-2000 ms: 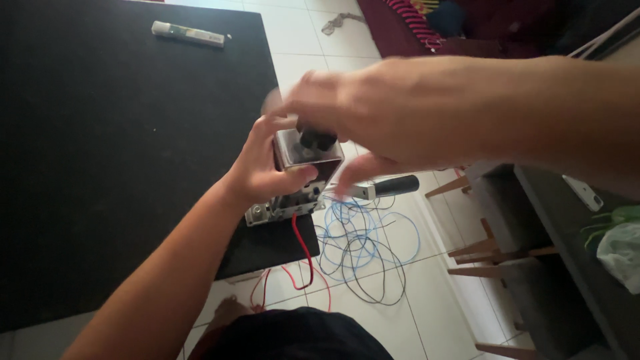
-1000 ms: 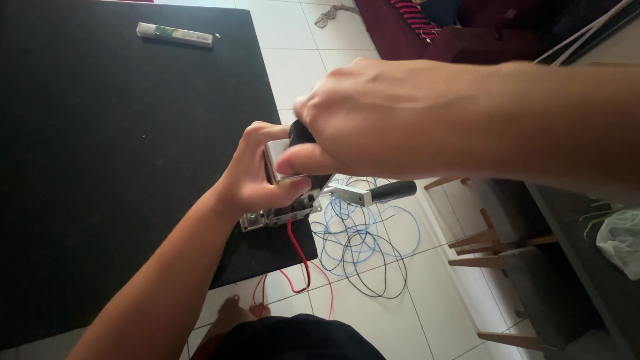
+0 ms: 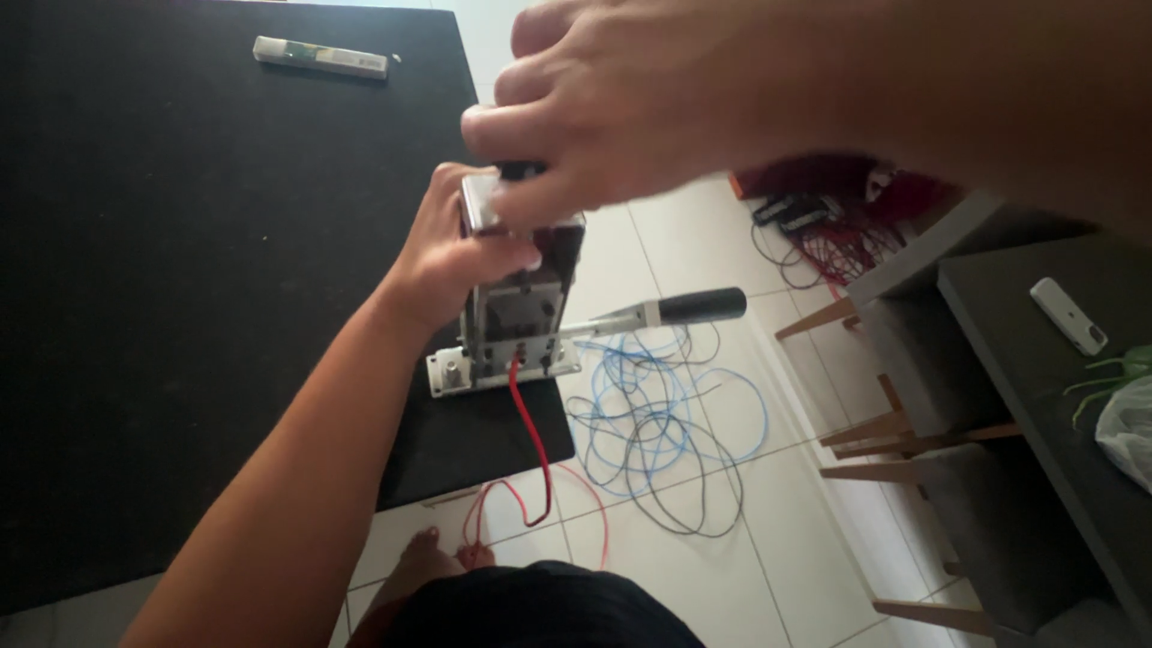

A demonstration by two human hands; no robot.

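Observation:
A metal hand-lever device (image 3: pixel 522 315), perhaps a wire stripping or crimping machine, stands at the corner of the black table (image 3: pixel 180 270). Its lever with a black grip (image 3: pixel 702 306) points right, beyond the table's edge. My left hand (image 3: pixel 459 252) is wrapped around the upper housing, with the thumb across its near face. Over the top, my right hand (image 3: pixel 576 126) has its fingers curled on a black knob (image 3: pixel 522 169), mostly hidden by them. A red wire (image 3: pixel 531 423) comes out of the device's lower front and hangs over the table edge.
A small white and green box (image 3: pixel 319 58) lies at the far side of the table. Loops of blue and black wire (image 3: pixel 648 423) lie on the tiled floor. At right are grey chairs (image 3: pixel 927 360) with wooden legs and another table bearing a white phone (image 3: pixel 1068 315).
The view has shifted, bringing more of the device's front into sight. My right hand has changed its pose at the knob, while my left hand keeps hold of the housing.

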